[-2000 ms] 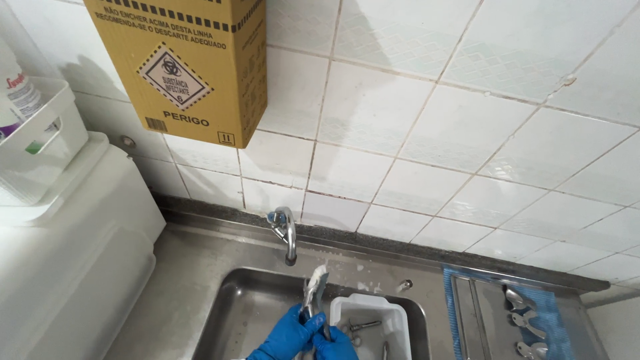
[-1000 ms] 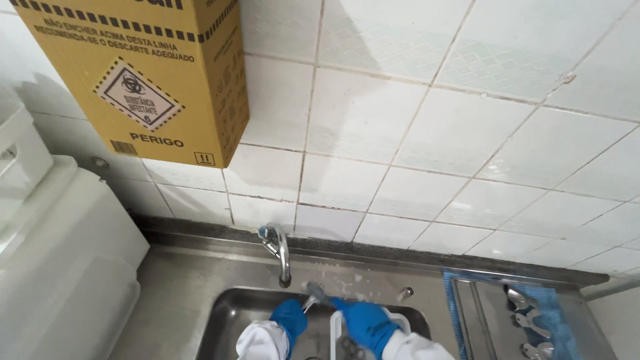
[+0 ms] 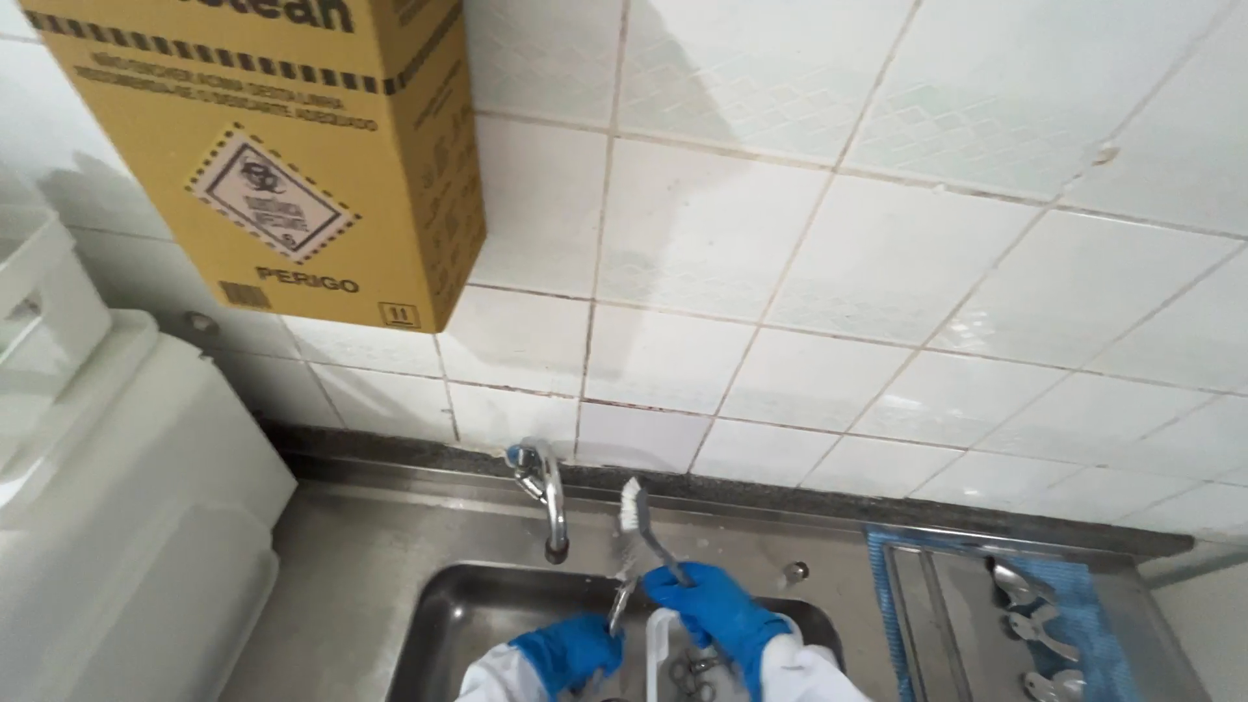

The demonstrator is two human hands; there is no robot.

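Note:
Over the sink, my right hand [image 3: 717, 614] in a blue glove grips the grey handle of a scrubbing brush [image 3: 634, 507] with white bristles pointing up and left. Lower and to the left, my gloved left hand [image 3: 570, 651] is closed around a slim metal instrument [image 3: 620, 603]; its exact kind cannot be told. The brush head is just above the instrument's tip. A white plastic tub [image 3: 659, 648] sits in the steel sink, partly under my right hand, with several metal instruments [image 3: 697, 678] inside.
A chrome faucet [image 3: 554, 507] rises behind the sink [image 3: 439, 604]. To the right, metal instruments [image 3: 1043, 634] and a tray [image 3: 926, 624] lie on a blue cloth [image 3: 1111, 624]. A yellow sharps-waste box [image 3: 292, 175] hangs on the tiled wall. A white container [image 3: 127, 507] stands left.
The brush, low between my hands one second ago, now points up above the sink. Both hands have moved apart from how they were together two seconds ago.

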